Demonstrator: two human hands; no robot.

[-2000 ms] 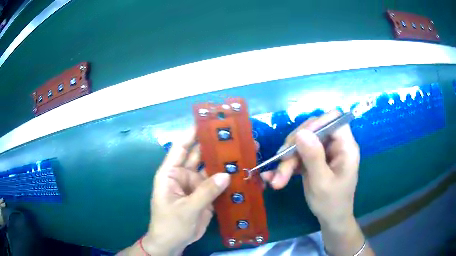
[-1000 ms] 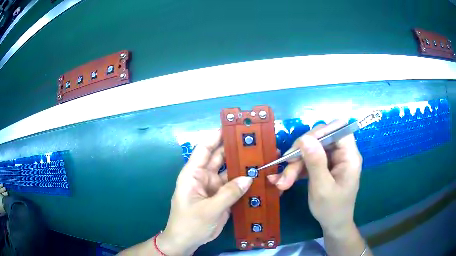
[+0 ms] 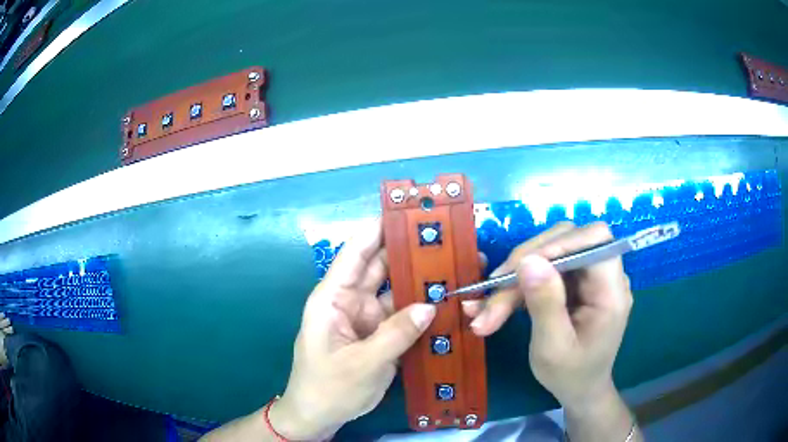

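Note:
My left hand [image 3: 350, 337] holds a red-brown carrier [image 3: 419, 371] upright lengthwise, its notched end pointing away. The left thumb lies on it beside the second nest from the far end. Each nest holds a small silver-and-dark round part [image 3: 436, 292]. My right hand [image 3: 562, 302] holds slim silver tweezers [image 3: 562, 263] between thumb and fingers. Their tips are at the right side of the second round part. Whether a ring is at the tips is too small to tell.
One carrier [image 3: 194, 112] lies on the green conveyor belt [image 3: 432, 47] at left, another [image 3: 766, 79] at the right edge. A white strip [image 3: 346, 134] borders the belt. Blue sheets lie on the ledge at left [image 3: 65, 293] and right [image 3: 708, 229]. A dark sleeve [image 3: 39, 388] shows bottom left.
The held carrier has moved right and stands straighter. The tweezer tips, which held a ring at the carrier's right side, are now at the second part. Belt carriers have moved right.

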